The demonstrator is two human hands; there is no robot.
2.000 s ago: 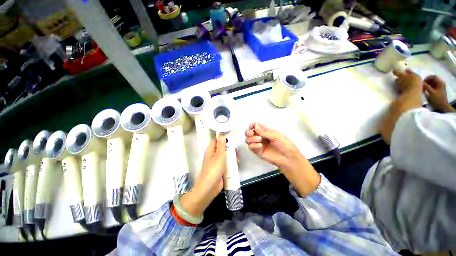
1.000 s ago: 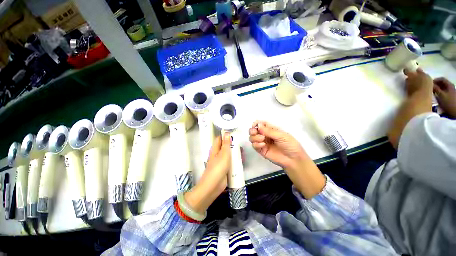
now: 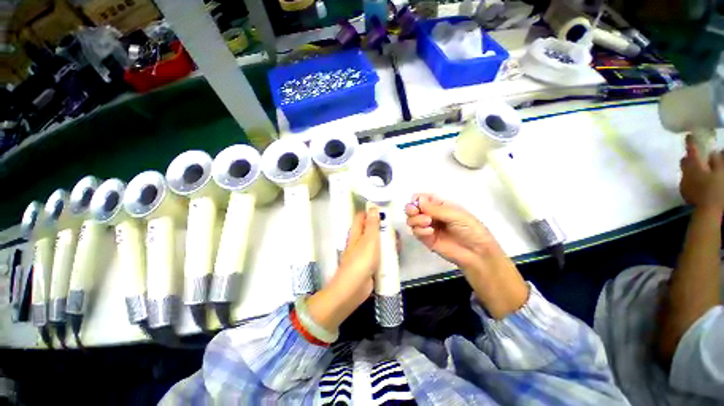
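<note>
My left hand (image 3: 357,255) grips the upper handle of a cream hair dryer (image 3: 387,266). Its barrel end ring faces up, and a small dark spot shows near the top of the handle. The patterned band at the handle end points toward me. My right hand (image 3: 454,230) is just right of the dryer, not touching it, with thumb and forefinger pinched on a tiny fitting (image 3: 414,205); its shape is too small to tell. A row of cream hair dryers (image 3: 232,218) lies to the left, handles toward me.
Another dryer (image 3: 520,190) lies right of my hands. Behind are a blue parts bin (image 3: 324,86), a second blue bin (image 3: 462,59) with whitish bags and a white bag of small pieces (image 3: 560,59). A person's hand (image 3: 702,176) holds a dryer at far right. A red basket (image 3: 159,70) stands back left.
The view has shifted, so the bench items sit further right in the picture. Both hands keep nearly the same pose. The neighbouring person's dryer is now raised nearer the right edge.
</note>
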